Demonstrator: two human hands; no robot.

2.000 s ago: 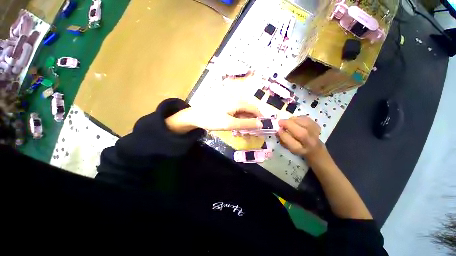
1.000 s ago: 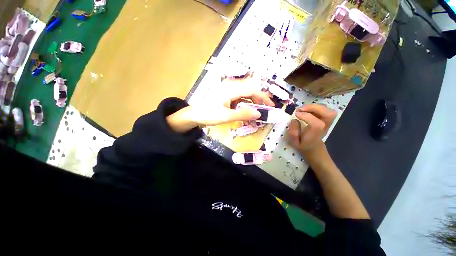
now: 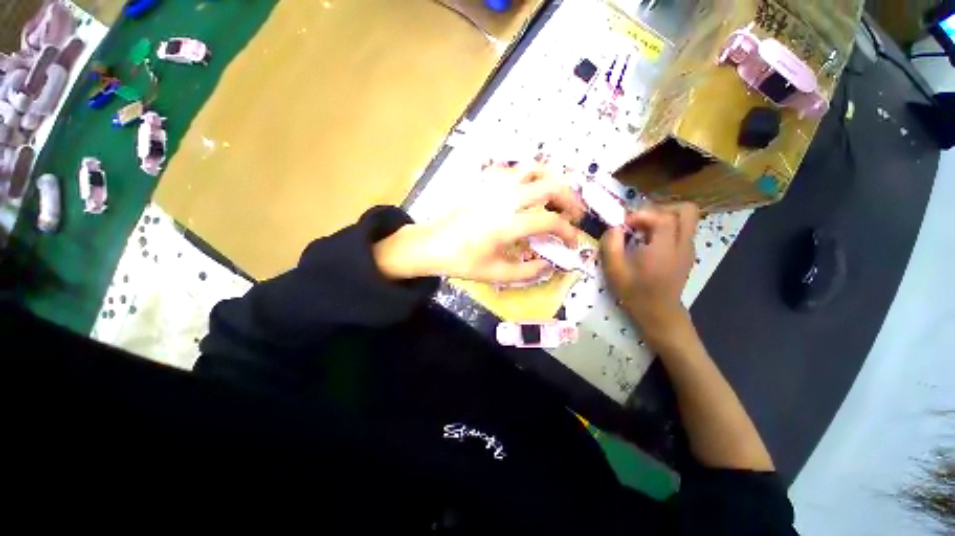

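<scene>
My left hand (image 3: 482, 236) is over the white speckled board, with its fingers around a pale pink-white part (image 3: 557, 253). My right hand (image 3: 651, 257) is close beside it with bent fingers; blur hides whether anything is pinched. Another pink-white shell (image 3: 602, 199) lies on the board between and beyond the hands, beside a black square piece (image 3: 593, 224). A pink unit with a black rectangle (image 3: 536, 334) lies at the board's near edge. A yellow sheet (image 3: 513, 302) lies under my left hand.
An open cardboard box (image 3: 723, 126) stands at the board's far right, with a pink unit (image 3: 775, 73) and a black piece (image 3: 759, 128) on top. A black rounded object (image 3: 814, 270) sits right. Pink units (image 3: 152, 143) lie on the green belt (image 3: 209, 94) at left.
My left hand has drawn in around the pink-white part, which is now tilted. My right hand's fingers have moved inward toward the black piece. The belt's units have shifted up in view.
</scene>
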